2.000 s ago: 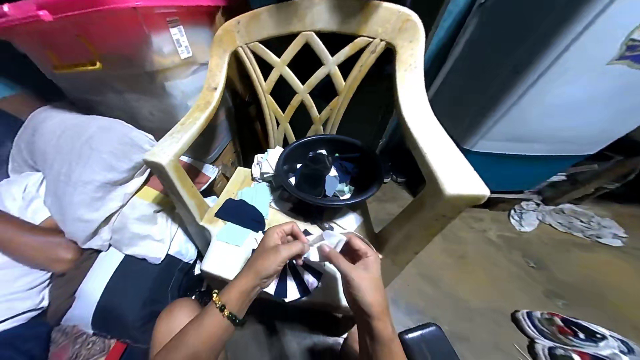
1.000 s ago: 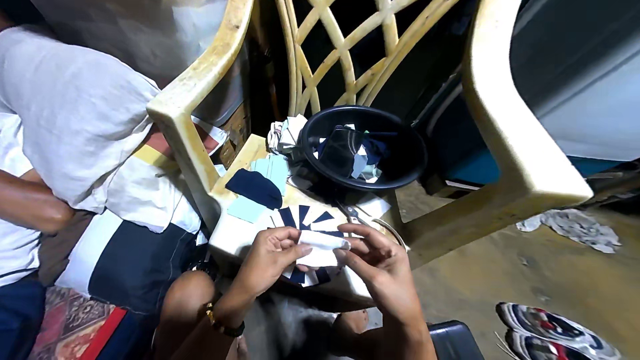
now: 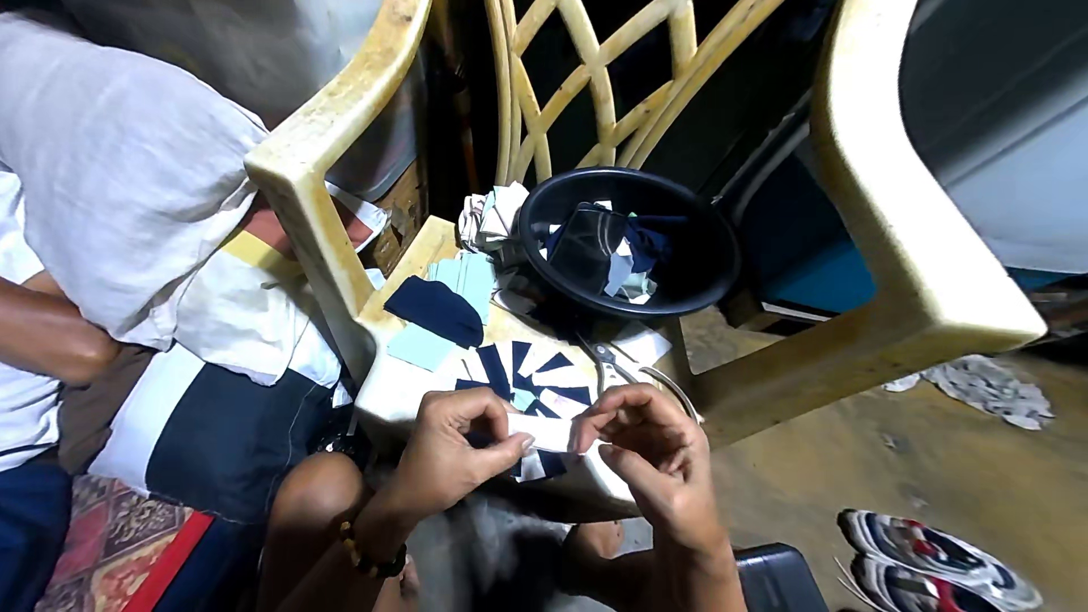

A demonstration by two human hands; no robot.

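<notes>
Between finger and thumb, my left hand pinches a small white fabric piece. At its right end is my right hand, thumb and index finger apart; whether it grips the piece is unclear. Beneath, navy and white fabric strips fan out in a round on the seat of a plastic chair. Scissors lie just behind my right hand. Navy fabric and pale green pieces rest at the seat's left. A black basin with fabric scraps stands at the back.
The chair's armrests rise on both sides. At the left, a person's arm shows beside a pale pillow. Shoes and a grey cloth lie on the floor at the right. A bundle of scraps sits left of the basin.
The white piece, creased between both hands two seconds ago, now lies flatter. My right thumb and index finger have spread apart. The view has moved closer to the chair.
</notes>
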